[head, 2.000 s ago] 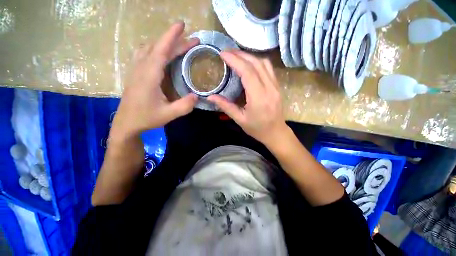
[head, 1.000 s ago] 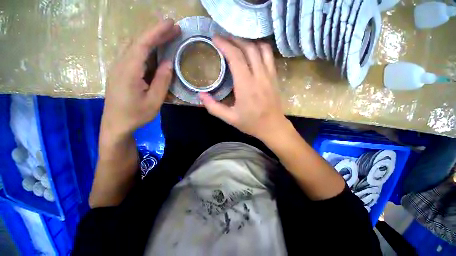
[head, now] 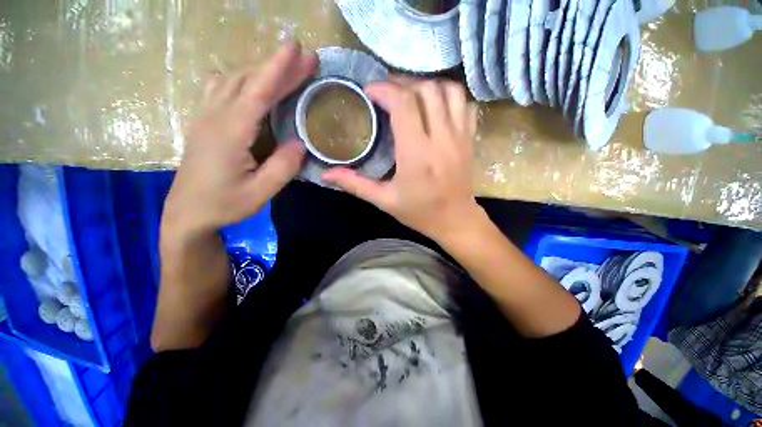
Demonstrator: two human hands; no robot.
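Note:
A grey-white flat ring disc [head: 341,60] lies on the bench near its front edge. A collar ring [head: 337,81] with a shiny silver-white rim and dark outer side sits over the disc's centre hole. My left hand [head: 230,146] grips the disc's left side, with its thumb by the ring and fingers at the upper left. My right hand [head: 430,154] holds the right side, fingers at the ring's upper right and thumb at its lower edge. The hands hide parts of the disc's left and right sides.
A leaning stack of discs [head: 601,92] stands right of another flat disc [head: 401,37]. White glue bottles [head: 677,131] [head: 725,27] lie at the right. Below the bench are a blue disc bin [head: 639,321], a blue ring bin [head: 251,242] and a far-left blue bin [head: 83,275].
Over the last second, the disc and ring have shifted slightly toward me. My left thumb has moved closer to the ring's lower left. Earlier, the pair moved slightly away and left.

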